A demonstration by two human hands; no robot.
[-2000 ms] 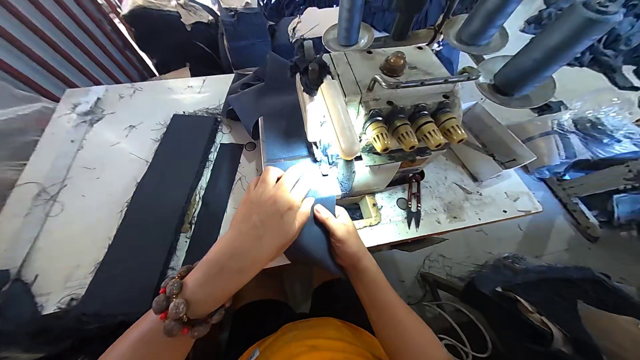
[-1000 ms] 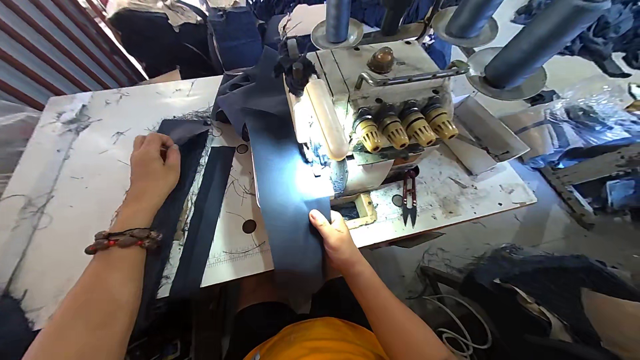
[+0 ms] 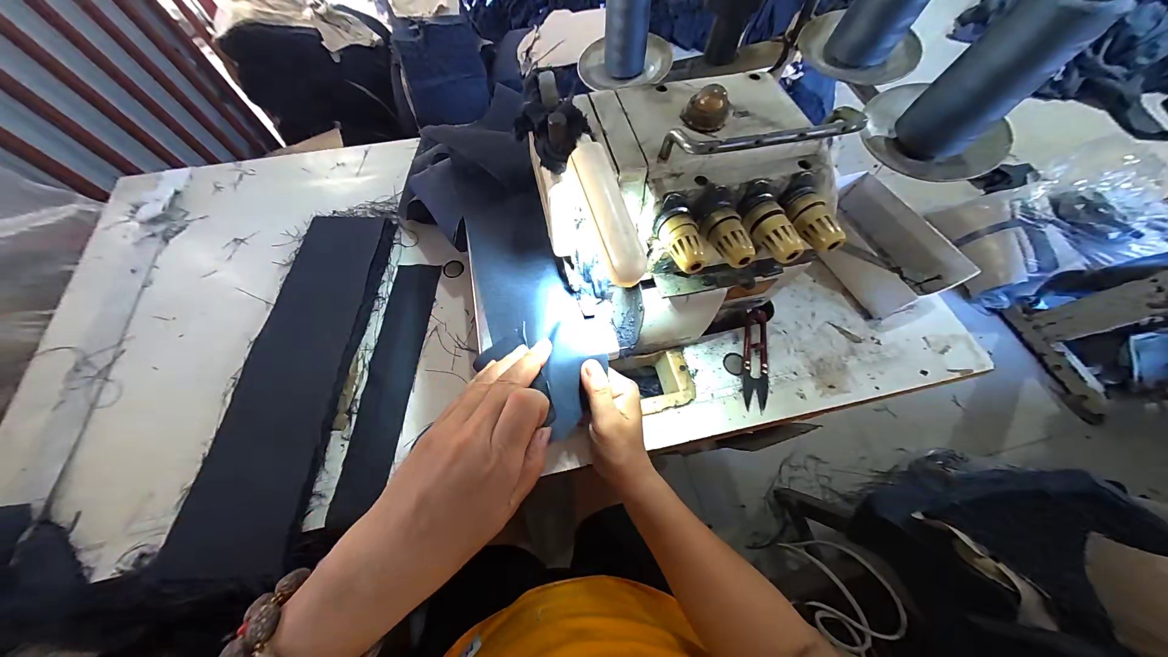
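Note:
A dark blue fabric piece (image 3: 511,265) runs under the lit needle area of an overlock sewing machine (image 3: 730,155). My left hand (image 3: 497,415) grips a folded part of this fabric in front of the needle area, with its fingertips in the light. On the fabric's right edge, my right hand (image 3: 613,415) pinches it between thumb and fingers, close to the machine's front corner. Thread snips (image 3: 755,360) with dark red handles lie on the table right of my right hand. Left of my hands lie a wide stack of dark fabric strips (image 3: 283,383) and a narrower strip (image 3: 388,392).
Cones of blue thread (image 3: 995,73) stand above the machine. Behind its yellow tension knobs (image 3: 730,239) rises a metal handle. A white tray (image 3: 894,246) sits at the right. Loose thread scraps litter the white tabletop (image 3: 182,301). Dark fabric (image 3: 1013,547) is piled low at the right.
My left hand has moved right from the fabric stack on the table to the fabric at the machine. My right hand stays on the fabric's right edge. The fabric's near end is now folded up.

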